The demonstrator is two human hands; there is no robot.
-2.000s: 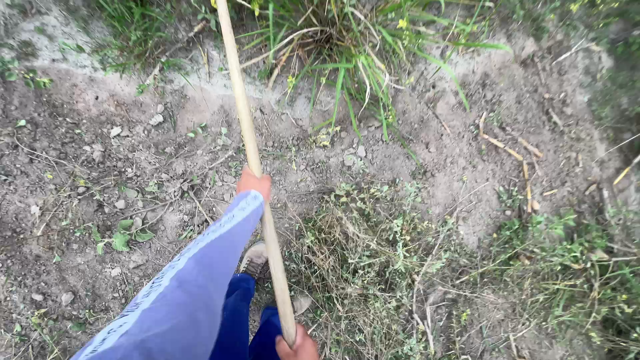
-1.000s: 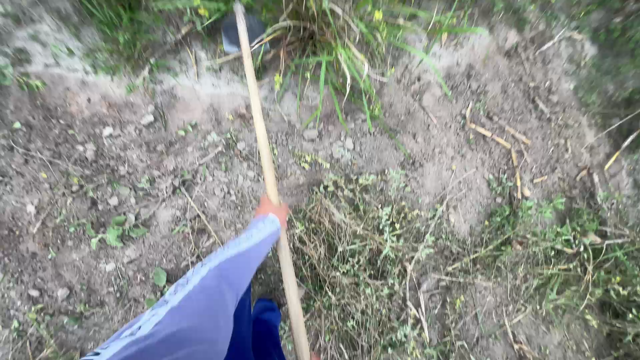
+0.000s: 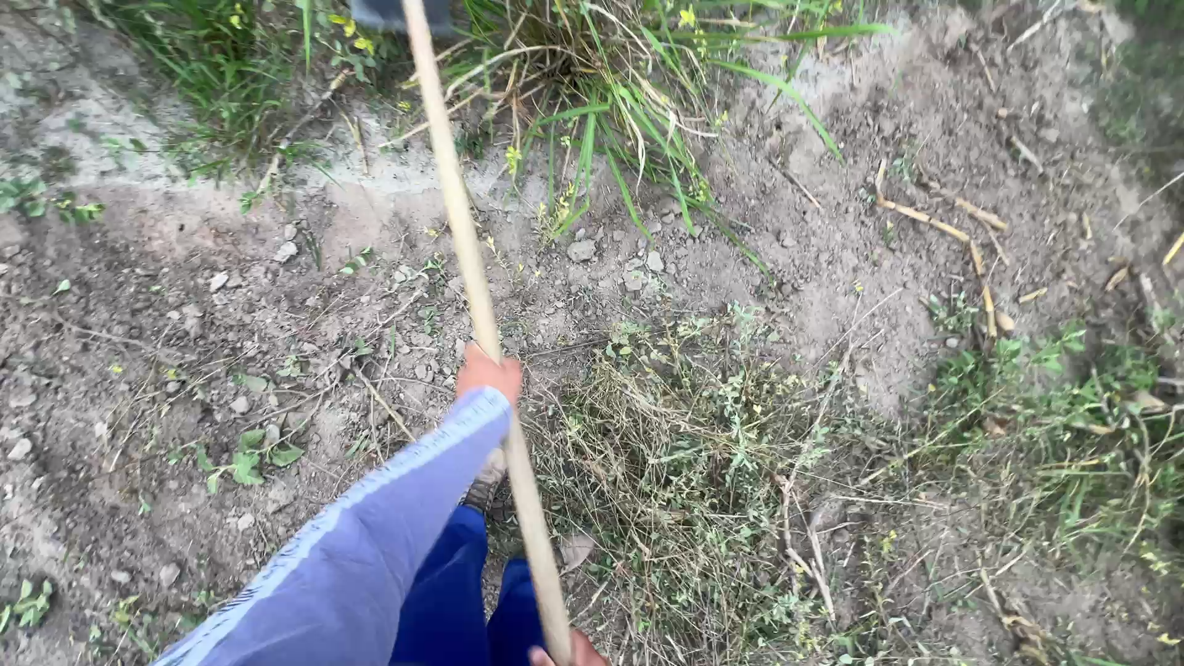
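Observation:
A long wooden handle [image 3: 460,213] runs from the top of the view down to the bottom edge. At its far end a dark metal tool head [image 3: 377,13] shows in part, cut off by the top edge, beside a clump of green grass [image 3: 620,92]; its exact kind cannot be told. My left hand [image 3: 488,375], at the end of a light blue-violet sleeve, is closed around the middle of the handle. Low in the view, my right hand [image 3: 572,651] grips the handle near its lower end and is partly cut off by the frame.
Dry soil with small stones [image 3: 581,251] lies ahead. A heap of cut, wilting weeds [image 3: 684,462] is right of my shoes [image 3: 486,481]. Broken dry stalks [image 3: 934,222] lie farther right, above more green weeds [image 3: 1027,416]. A small leafy plant [image 3: 248,460] grows at the left.
The tool head, out of view two seconds ago, came into view at the grass and now shows only in part at the top edge. Both hands have stayed on the handle.

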